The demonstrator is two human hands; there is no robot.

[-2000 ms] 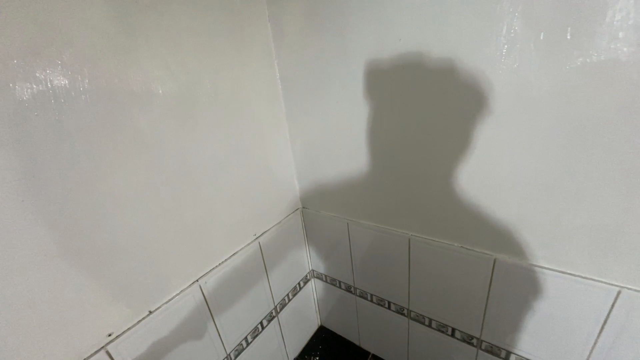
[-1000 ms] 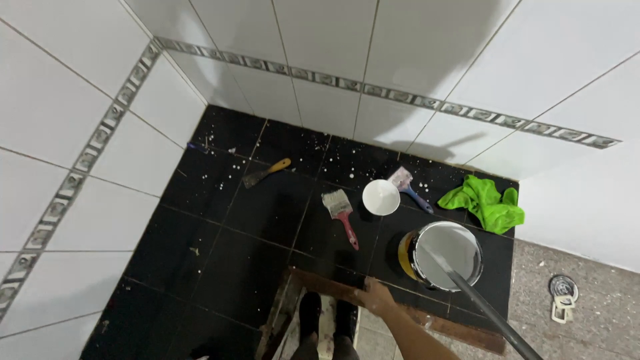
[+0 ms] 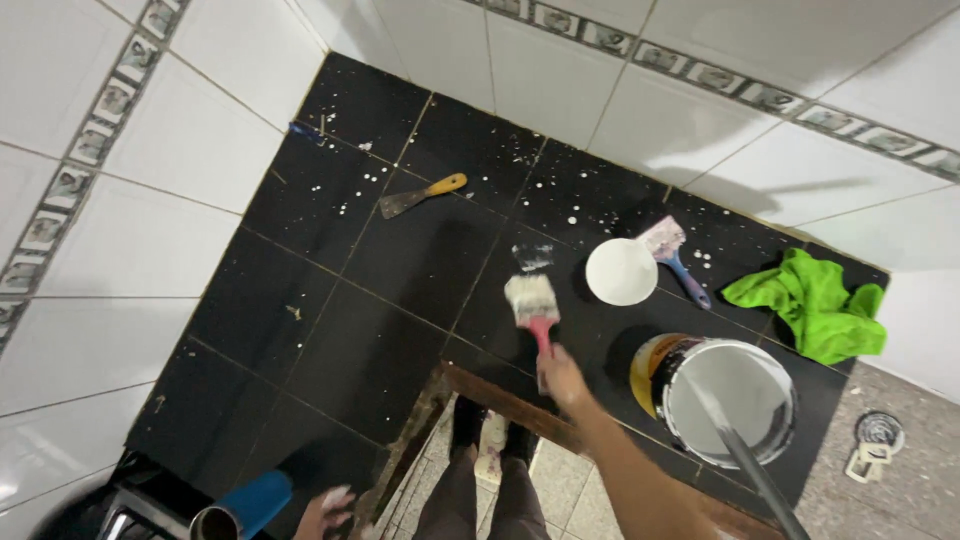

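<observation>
My right hand (image 3: 562, 380) grips the red handle of a paintbrush (image 3: 532, 300), whose bristles are loaded with white paint. A wet white smear marks the black tiles just beyond the bristle tips. My left hand (image 3: 328, 510) is at the bottom edge, fingers apart and holding nothing, beside a blue cylindrical container (image 3: 259, 502). Right of the brush are a white bowl (image 3: 621, 271) and a second paintbrush (image 3: 679, 259) with a blue handle, its bristles by the bowl's rim. A paint bucket (image 3: 731, 401) of pale paint stands nearer, a long grey pole (image 3: 757, 465) resting in it.
A yellow-handled putty knife (image 3: 424, 195) lies on the black tiled surface (image 3: 390, 300), among white paint drops. A green cloth (image 3: 814, 304) lies at the right. White tiled walls meet at the back left corner. My feet stand below, inside a wood-edged opening (image 3: 510, 405).
The red-handled brush lay on the tiles one second ago; now my right hand holds it, and a white smear shows there. My left hand has come into view. The view has tilted down from the wall.
</observation>
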